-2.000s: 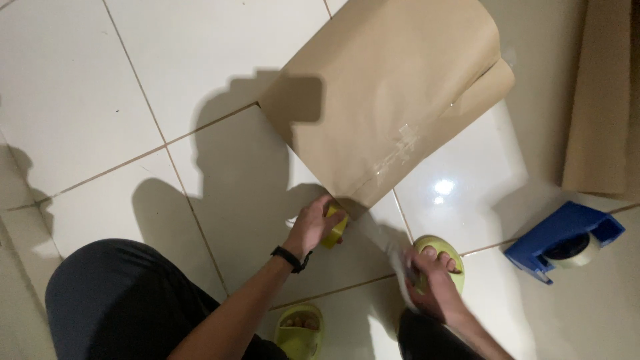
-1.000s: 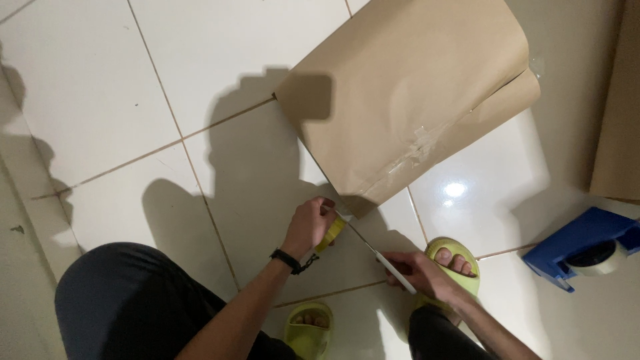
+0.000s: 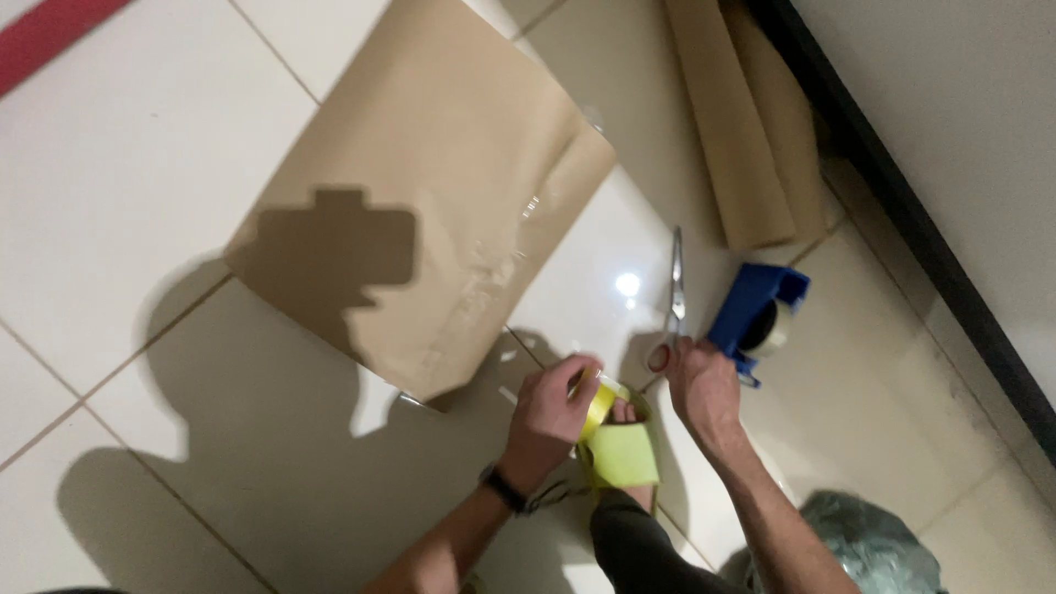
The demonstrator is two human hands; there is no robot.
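My left hand (image 3: 551, 408), with a black band on the wrist, holds a roll of yellow tape (image 3: 597, 411) above my slippered foot. To its right, my right hand (image 3: 703, 381) is at the handles of a pair of scissors (image 3: 677, 289), whose blades point away from me; its fingers are partly hidden. A blue tape dispenser (image 3: 747, 318) holding a roll of tape touches or lies just beyond that hand. The brown paper package (image 3: 462, 148), with clear tape along its near right side, lies on the tiles ahead of my left hand.
Rolled brown paper or cardboard (image 3: 742, 140) lies at the upper right beside a black-edged white surface (image 3: 949, 107). A dark green plastic bag (image 3: 866, 549) is at the lower right. My yellow-green slipper (image 3: 623, 455) stands near the hands. A red strip (image 3: 49, 37) crosses the upper left corner.
My left hand and the yellow tape roll have come away from the package's near corner. My right hand has moved right, beside the blue dispenser. The view has shifted and turned.
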